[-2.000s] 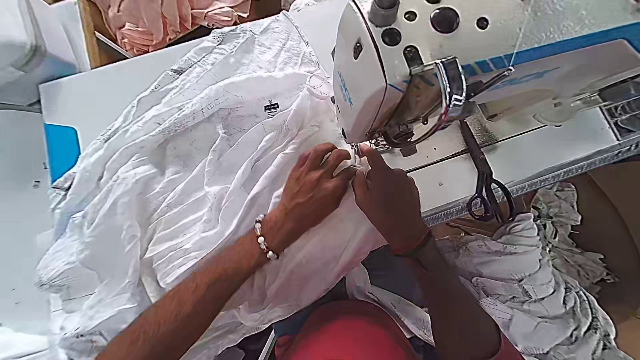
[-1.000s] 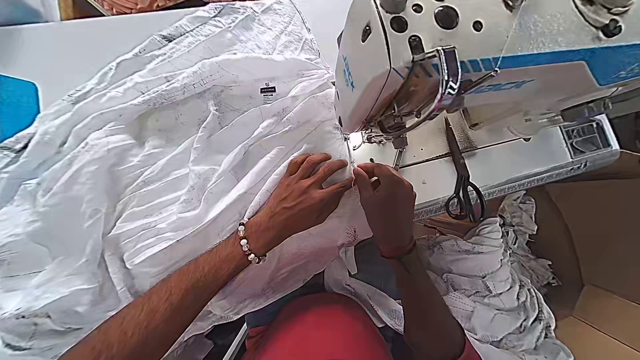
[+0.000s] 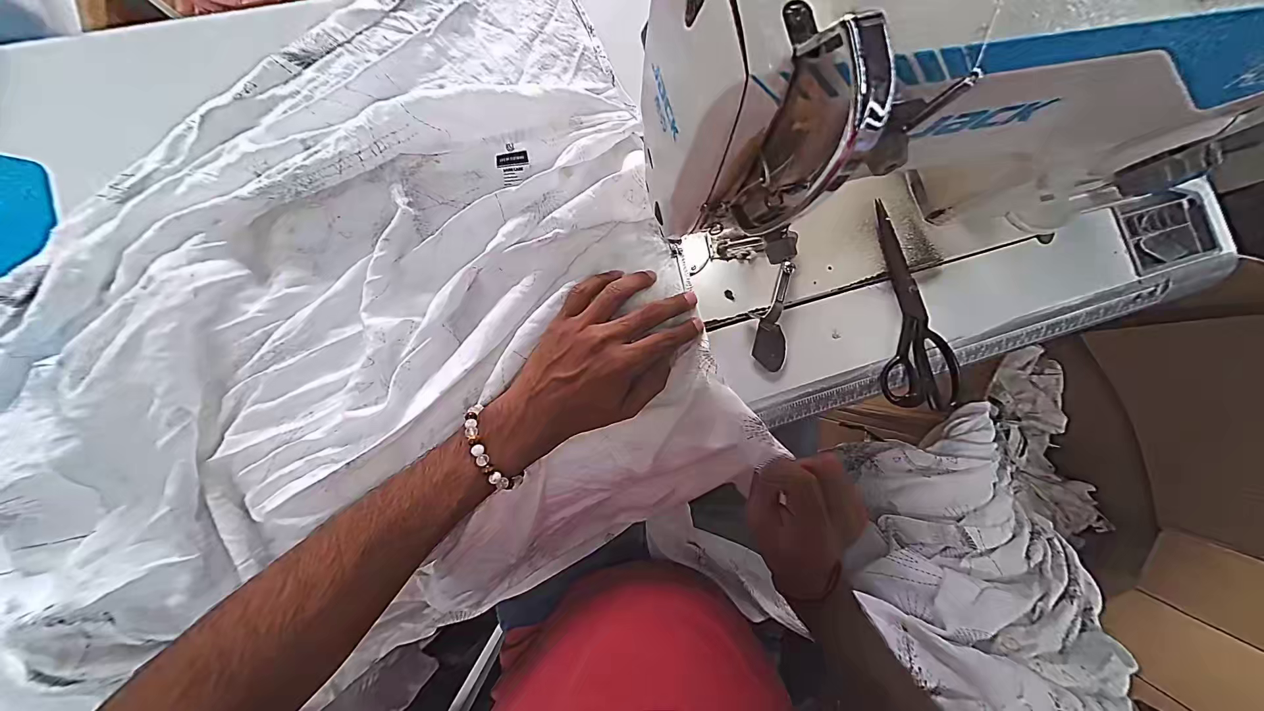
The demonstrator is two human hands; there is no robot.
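A white printed garment [image 3: 326, 257] lies spread and wrinkled over the sewing table, its right edge running under the presser foot [image 3: 736, 247] of a Jack sewing machine [image 3: 948, 89]. My left hand [image 3: 607, 355], a bead bracelet at its wrist, lies flat on the cloth just below the foot, fingers slightly spread. At the front of the table, my right hand [image 3: 805, 518] is closed on the garment's edge and pulls it into a taut line. The needle is too small to make out.
Black-handled scissors [image 3: 918, 346] lie on the machine bed, handles over the front edge. Beside them is a dark-ended metal lever [image 3: 770, 341]. More gathered white fabric [image 3: 978, 563] hangs at the right, by a cardboard box [image 3: 1185, 444]. A blue patch [image 3: 25, 212] marks the tabletop at far left.
My right hand has moved from beside the presser foot down toward my body, gripping the cloth edge. My left hand has flattened on the garment. The view has shifted closer to the table.
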